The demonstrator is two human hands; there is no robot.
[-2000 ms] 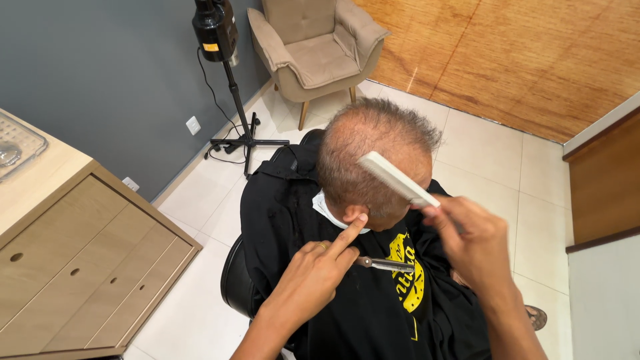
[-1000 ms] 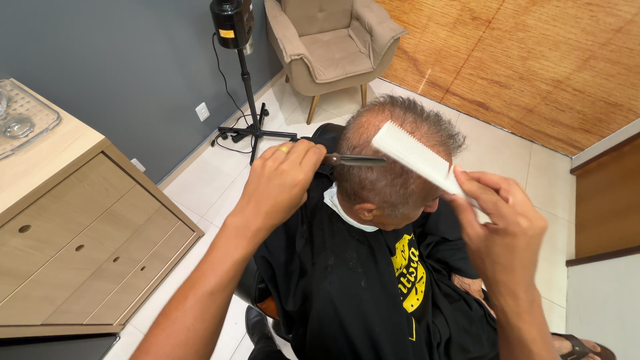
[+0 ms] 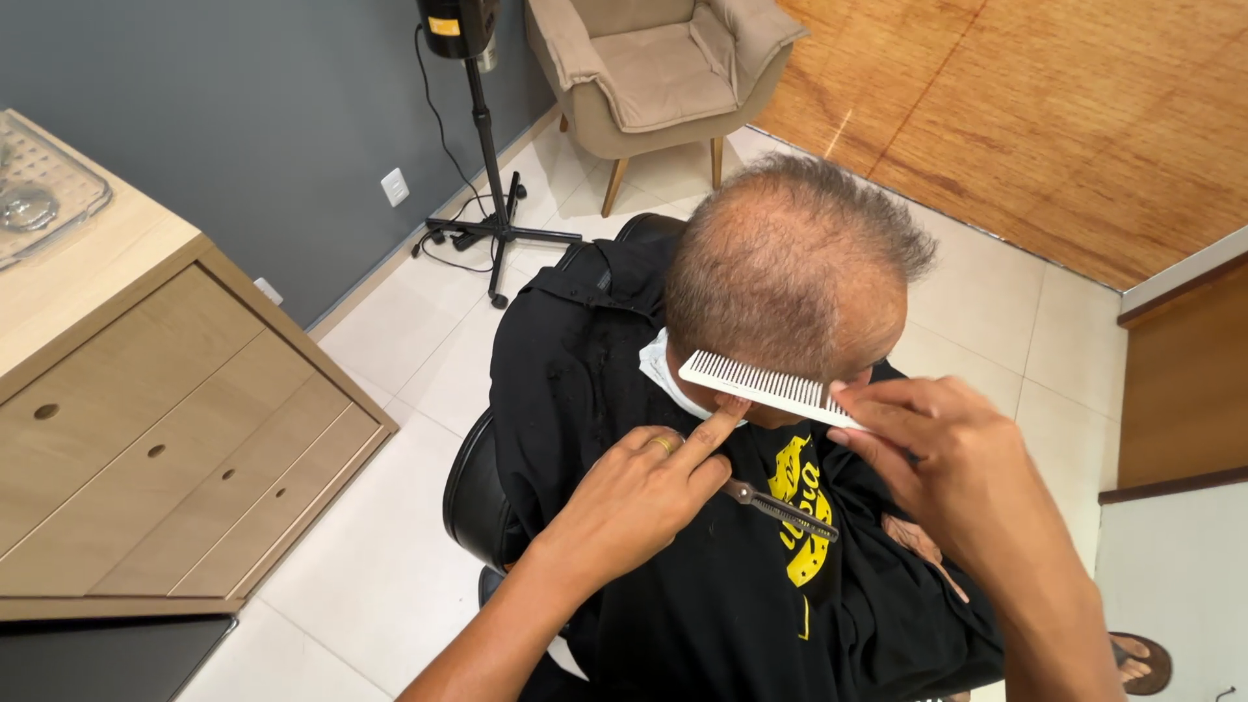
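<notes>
A seated person's head (image 3: 780, 263) with short greying hair is before me, a white paper neck strip (image 3: 663, 375) around the neck above a black barber cape (image 3: 604, 419) with a yellow print. My right hand (image 3: 916, 429) holds a white comb (image 3: 760, 387), which lies along the side of the head near the ear. My left hand (image 3: 643, 487), with a ring on one finger, holds thinning shears (image 3: 785, 509); their toothed blade points down to the right over the cape. One left fingertip is at the ear, just under the comb, which partly hides the ear.
A black wheeled stand (image 3: 502, 224) with a cable is behind the barber chair (image 3: 478, 487), near a beige armchair (image 3: 663, 78). At left is a wooden drawer cabinet (image 3: 185, 429) with a clear tray (image 3: 58, 185) on top. A wood panel (image 3: 1053, 117) stands at the back right.
My left hand with the shears has come down from the back of the head to the ear since one second ago. The comb has moved down from the upper head to the side by the ear.
</notes>
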